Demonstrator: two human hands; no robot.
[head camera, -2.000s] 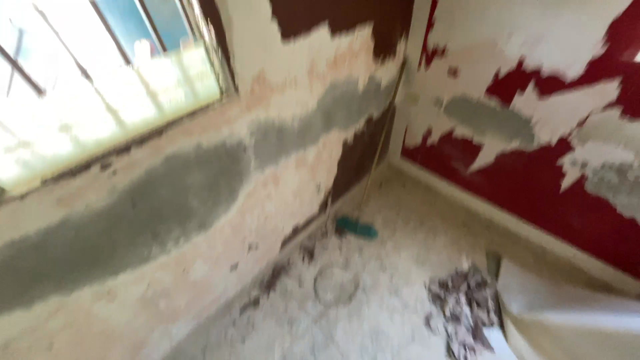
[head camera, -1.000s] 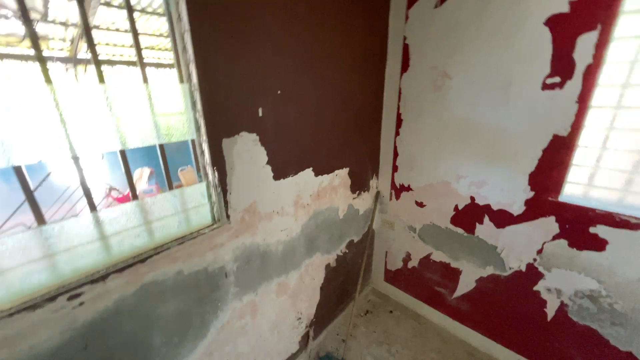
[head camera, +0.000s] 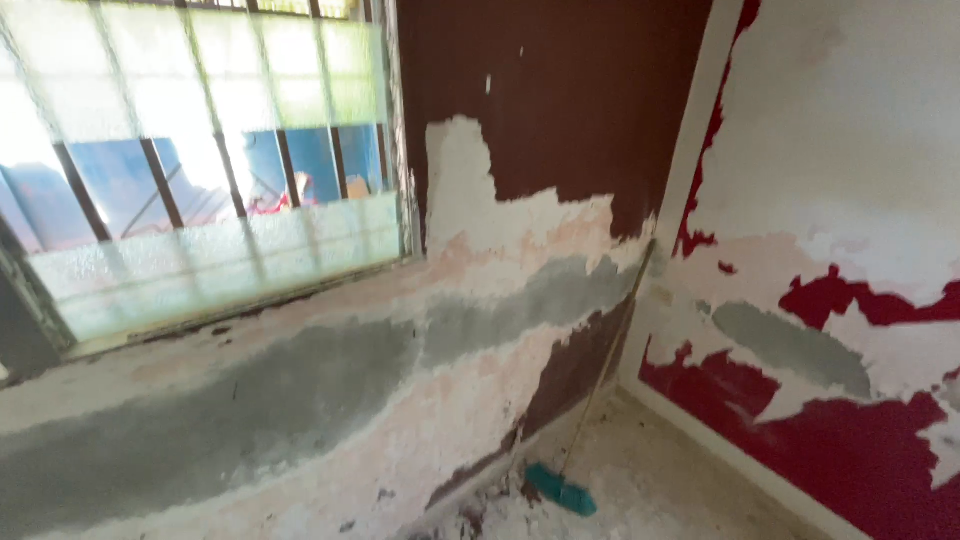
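Note:
Neither my left hand nor my right hand shows in the head view. Ahead is a wall with dark brown paint (head camera: 555, 112), partly stripped to pale plaster (head camera: 457, 172). A long band of grey cement patching (head camera: 322, 382) runs below the window toward the corner. On the right, a wall with peeling red paint (head camera: 832, 457) bears another oval grey patch (head camera: 787, 345). A broom with a teal head (head camera: 561, 489) leans in the corner, its thin handle (head camera: 609, 360) against the wall.
At the left is a barred window with glass louvres (head camera: 322, 232), some slats tilted apart; blue surfaces show outside. Paint flakes and dust lie on the floor (head camera: 637, 480) along the foot of the wall. A pale baseboard (head camera: 720, 450) edges the red wall.
The view has swung up from the floor, then partly down again and toward the window. The paint scraps and pale sheet seen on the floor earlier are out of view.

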